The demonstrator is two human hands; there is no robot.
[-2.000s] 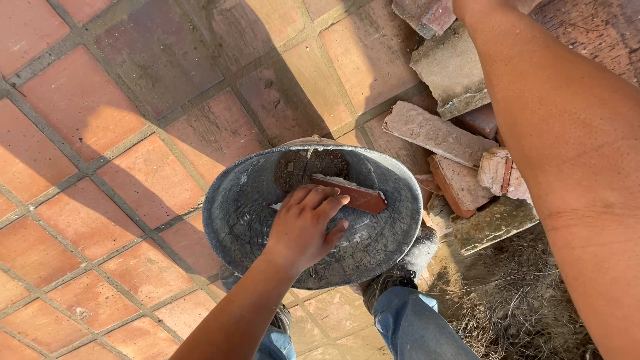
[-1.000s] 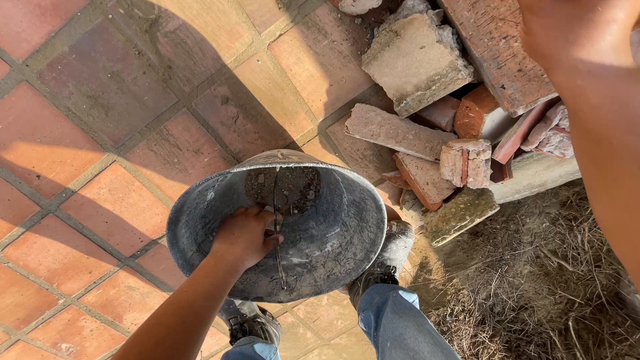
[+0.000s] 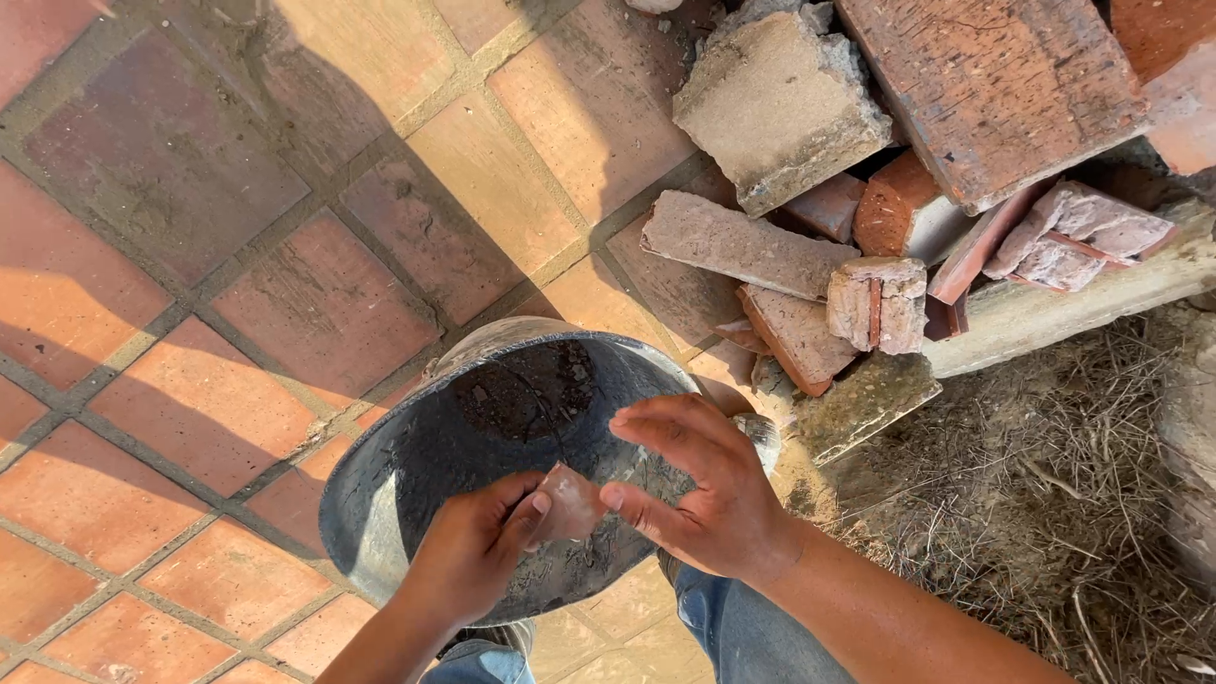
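Note:
Over a dark round bucket (image 3: 380,475) with dirt (image 3: 522,389) at its bottom, my left hand (image 3: 480,541) grips a small reddish fragment of tile or brick (image 3: 570,503) between thumb and fingers. My right hand (image 3: 708,489) is at the fragment's right side, its thumb tip touching or almost touching it, fingers spread apart. A thin dark twig or wire shows inside the bucket behind the fragment. The bucket tilts toward me above my legs.
A pile of broken bricks (image 3: 997,85), tile pieces and mortar chunks (image 3: 779,100) lies at the upper right beside a concrete edge (image 3: 1073,304). Dry twigs and grass (image 3: 1026,494) cover soil at the lower right. Terracotta paving tiles (image 3: 199,399) spread left. My shoes and jeans show below the bucket.
The right hand has come down from the brick pile to the bucket. My left hand, earlier deep inside the bucket, now holds up the small fragment. The reddish strip seen in the bucket two seconds ago has gone.

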